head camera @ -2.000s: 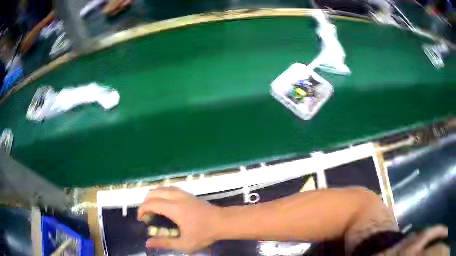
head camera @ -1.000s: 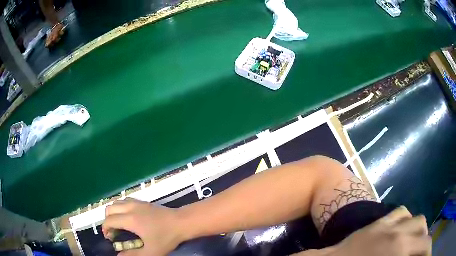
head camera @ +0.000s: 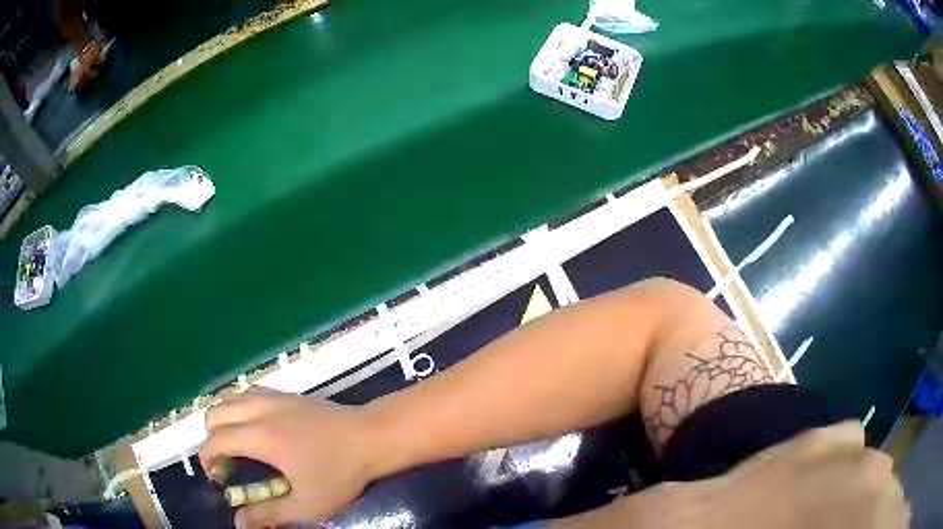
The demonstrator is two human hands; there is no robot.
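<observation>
My right forearm stretches from the right across the black printed sheet (head camera: 631, 248). My right hand (head camera: 295, 455) is at the lower left, closed around a tool, perhaps pliers, with a cream-yellow segmented handle (head camera: 259, 491). The tool's head is hidden. My left hand (head camera: 817, 480) is at the lower right, with bent fingers against the dark sleeve (head camera: 750, 424) of my right arm. Whether it grips the cloth is unclear. An open white housing (head camera: 586, 70) with a circuit board inside lies on the green belt, joined to a bagged cord (head camera: 620, 16) cut by the top edge.
Another open unit (head camera: 36, 268) with a long bagged cord (head camera: 124, 217) lies at the left of the green belt (head camera: 341, 196). A person's hand (head camera: 91, 60) shows at the upper left. White tape strips (head camera: 765, 243) lie on the glossy dark bench at right. A grey post stands at far left.
Since the first frame the view has turned and shifted, and the blue bin has left view. My right hand still holds the tool. My left hand shows more fully by the sleeve.
</observation>
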